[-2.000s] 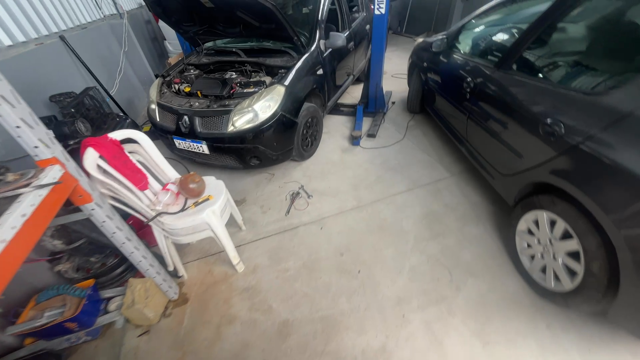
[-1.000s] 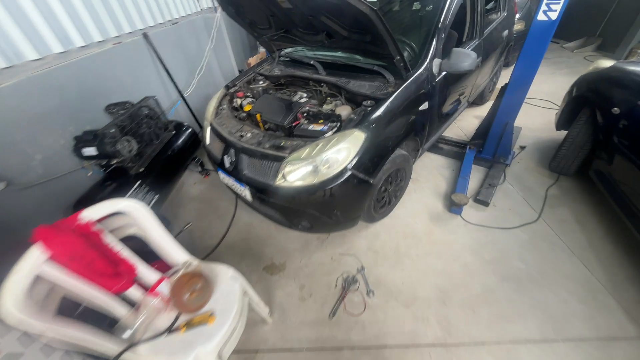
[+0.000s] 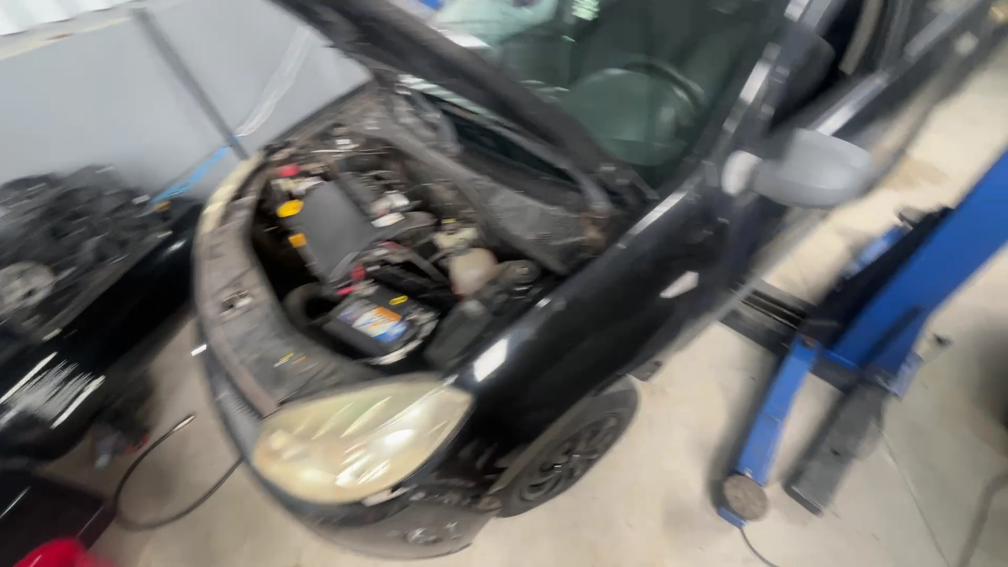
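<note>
Neither of my hands shows in the head view. A black car [image 3: 598, 315] stands before me with its hood [image 3: 504, 87] raised. Inside the engine bay are a dark plastic engine cover [image 3: 327, 224], a yellow cap [image 3: 290, 208] and a car battery [image 3: 378, 321] with a coloured label. Behind the battery sits a pale plastic reservoir [image 3: 472, 270]. The nearer headlight [image 3: 362, 441] looks yellowed. A grey side mirror [image 3: 815, 169] sticks out on the right. Motion blurs much of the picture.
A blue vehicle lift post [image 3: 929, 276] with a low blue arm [image 3: 776, 417] stands at the right. On the left, dark car parts [image 3: 63, 244] lie on a glossy black panel [image 3: 47, 386]. A black hose [image 3: 157, 526] curls on the floor, near something red [image 3: 59, 554] at the bottom edge.
The view has come much closer to the black car's front. The white chairs, the tools on the floor and most of the second dark car have gone out of view.
</note>
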